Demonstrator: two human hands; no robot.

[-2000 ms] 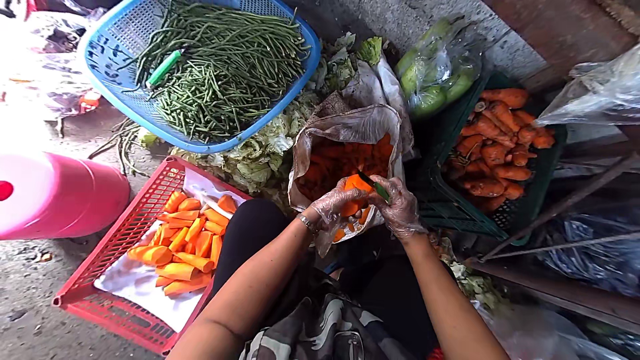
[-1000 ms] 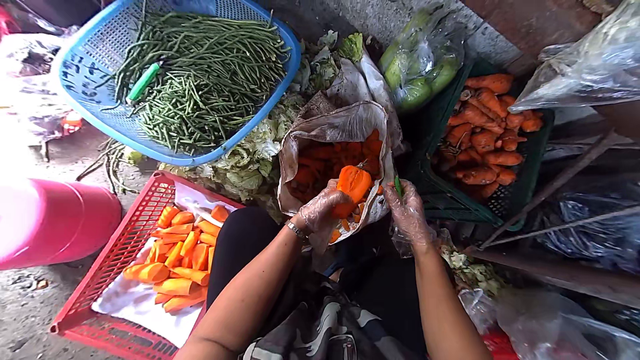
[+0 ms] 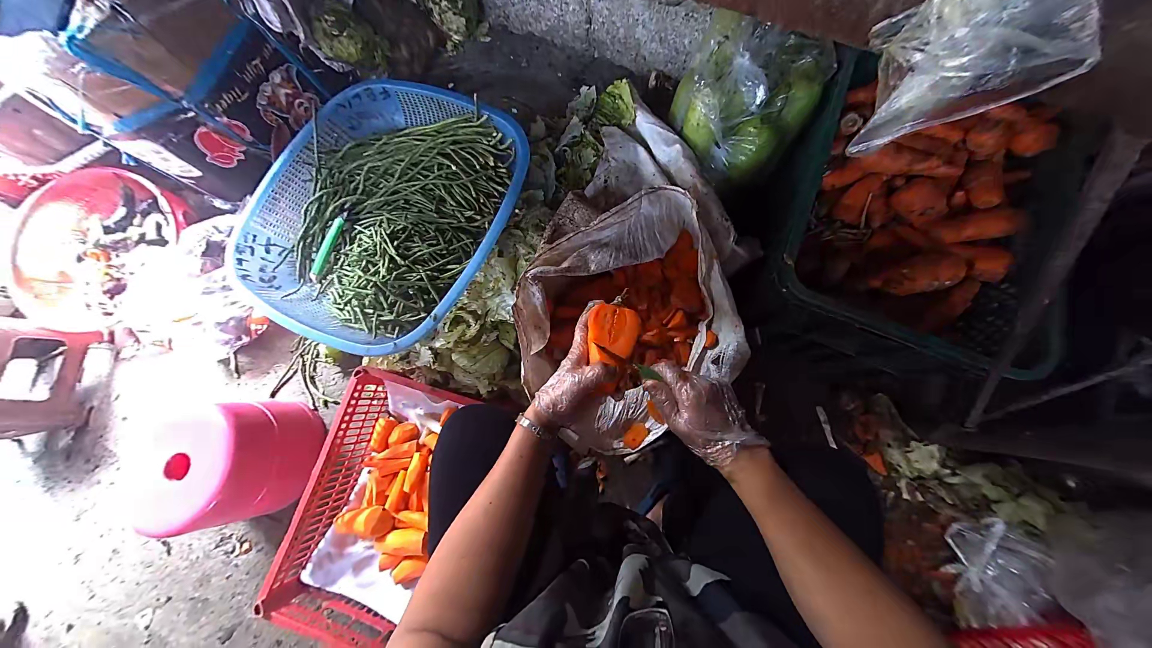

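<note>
Gloved in clear plastic, my left hand [image 3: 572, 382] holds a cut carrot [image 3: 615, 331], its bright orange face upward, over an opened white sack [image 3: 724, 355]. The sack holds many orange carrot pieces [image 3: 661, 288]. My right hand [image 3: 702, 409], also in a clear glove, grips a small green-handled tool [image 3: 646, 372], probably a knife, close to the carrot; its blade is hard to see. Peeled, cut carrots [image 3: 396, 490] lie on white lining in a red plastic crate [image 3: 317, 522] left of my knees. Unpeeled carrots [image 3: 927, 216] fill a dark green crate [image 3: 792, 261] at the right.
A blue plastic basket [image 3: 247, 270] of long green beans [image 3: 405, 216] with a green-handled tool [image 3: 329, 247] sits upper left, beside leafy trimmings [image 3: 477, 342]. A pink stool [image 3: 243, 463] lies at the left. Bagged green vegetables [image 3: 747, 108] rest beyond the sack. A metal bar [image 3: 1053, 261] crosses the right.
The view has swung toward the left. My right hand has come in closer to the carrot since one second ago, when it was held farther to the side.
</note>
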